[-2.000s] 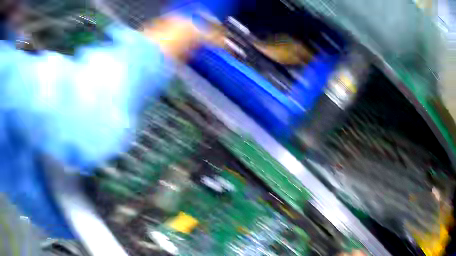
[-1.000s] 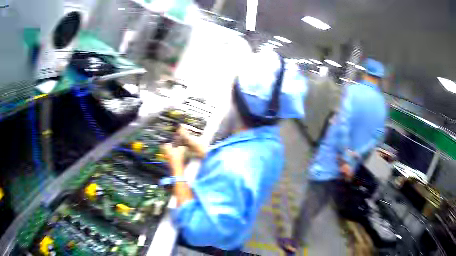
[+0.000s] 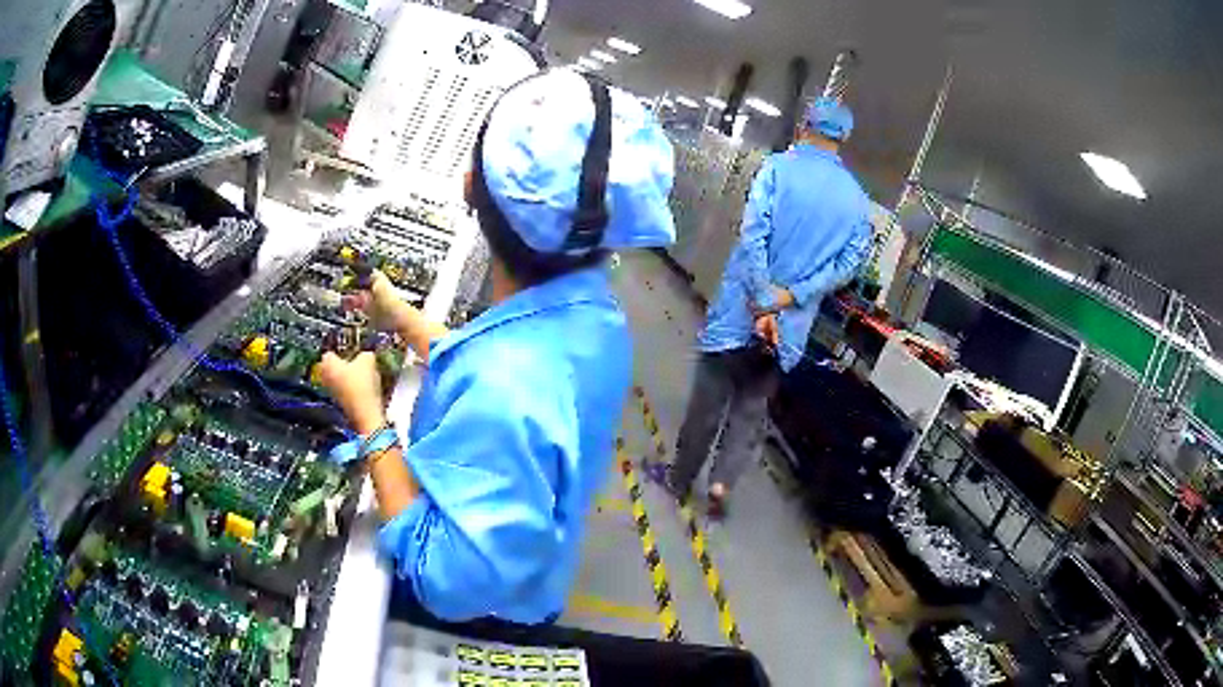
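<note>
Neither of my hands is in the picture. Nearest in front of me, a green main circuit board (image 3: 175,624) lies in a dark carrier at the lower left, crowded with parts. A second main board (image 3: 221,470) lies just beyond it. Yellow box capacitors (image 3: 157,486) stand upright on the boards. More boards continue along the line toward the back. A coworker in a blue smock (image 3: 516,443) and cap has both hands over a farther board and wears a blue wrist strap (image 3: 365,446).
A blue coiled cord (image 3: 161,322) hangs at the left and crosses the line. A black bin (image 3: 201,248) holds pale parts. A printed sheet (image 3: 516,664) lies at the bottom. Another person (image 3: 791,255) stands in the aisle, hands behind the back. Benches with bins are at the right.
The view has swung from a close, blurred look at a board and blue bin up to the line and aisle, and is now sharper. Both people now appear farther left.
</note>
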